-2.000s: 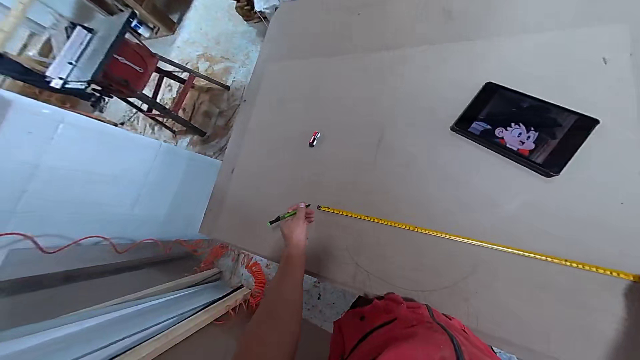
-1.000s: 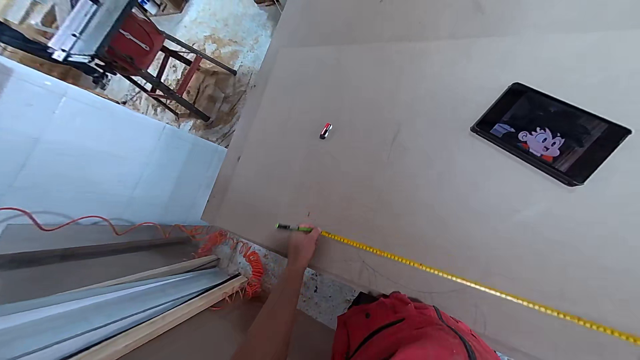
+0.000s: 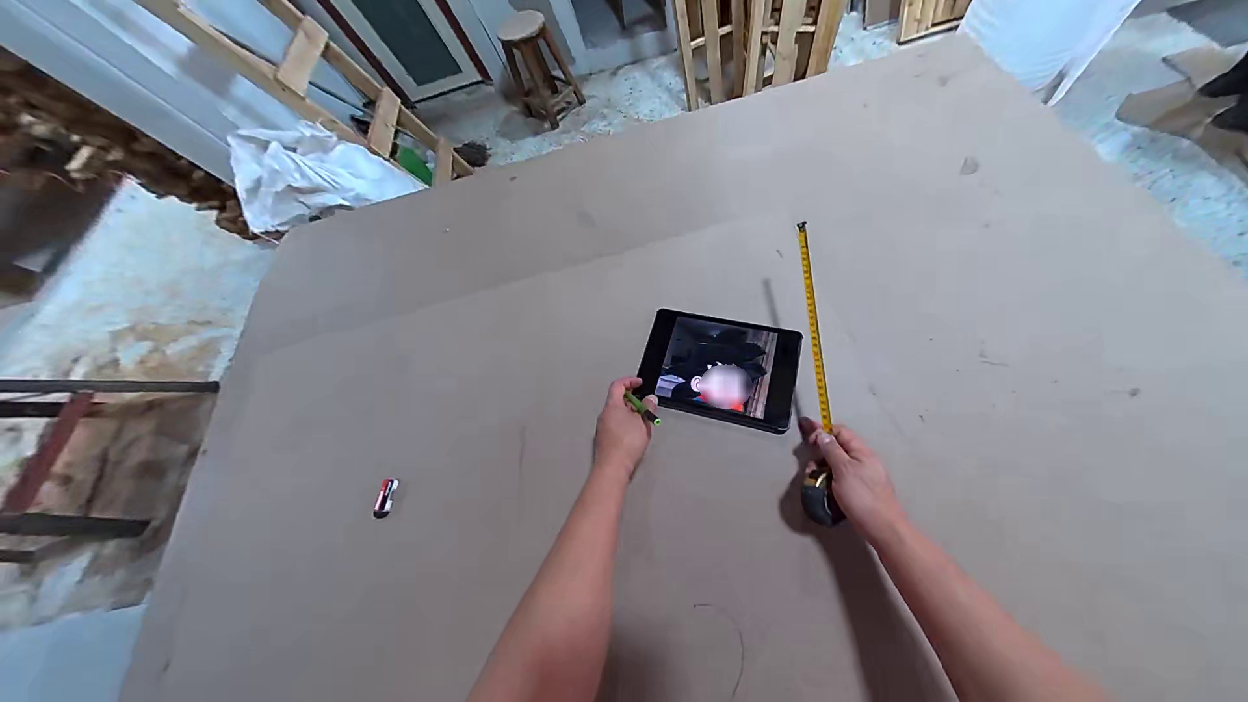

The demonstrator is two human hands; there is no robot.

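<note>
My left hand (image 3: 624, 424) holds a green pen (image 3: 642, 408) and touches the lower left corner of a black tablet (image 3: 721, 370), whose screen shows a cartoon picture. To the right, my right hand (image 3: 853, 478) grips the dark case of a tape measure (image 3: 821, 495). Its yellow blade (image 3: 813, 322) extends away from me, just right of the tablet, and ends in a metal hook. A small red and white object (image 3: 386, 497), perhaps a marker cap or eraser, lies on the brown board surface (image 3: 468, 390) at the left.
Beyond the board's far edge stand a wooden stool (image 3: 531, 63), upright timber pieces (image 3: 760, 44) and a wooden ladder-like frame (image 3: 302, 54) beside white cloth (image 3: 312, 175). A metal stand (image 3: 58, 448) is at the left. Part of a person's dark shoes (image 3: 1233, 97) shows at the far right.
My left hand, with the pen, has moved from the tape's end near the board's edge to the tablet. My right hand with the tape case has come into view. The view has swung considerably.
</note>
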